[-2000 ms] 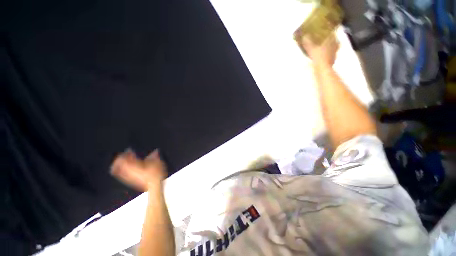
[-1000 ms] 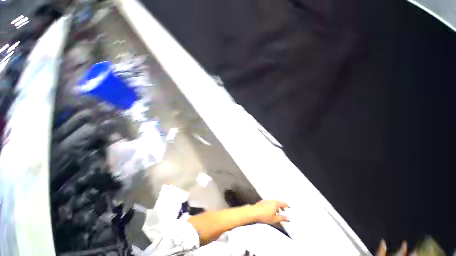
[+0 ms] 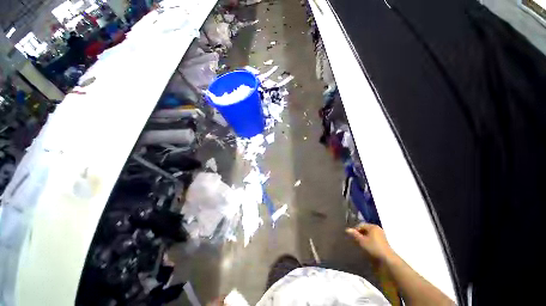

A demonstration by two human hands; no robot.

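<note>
The black fabric (image 3: 443,119) covers the table on the right, smooth near its edge and with long soft folds further in. A thin pale line runs along its side, beside the white table border (image 3: 392,149). My right hand (image 3: 370,239) is over the aisle beside this border, apart from the fabric. Its fingers are loosely curled and nothing shows in it, but its palm side is hidden. My left hand is not clearly in view; only a small pale patch shows at the bottom edge, left of my shirt.
A blue bin (image 3: 239,107) with white scraps stands on the grey floor (image 3: 278,179) of the aisle. White scraps lie around and below it. A long white table (image 3: 129,143) runs along the left, with dark bundles and rolls (image 3: 167,134) beneath it.
The view has swung from the fabric's corner to the aisle. The yellow block seen earlier is out of view. My right hand has come over the aisle; my left hand has left clear view.
</note>
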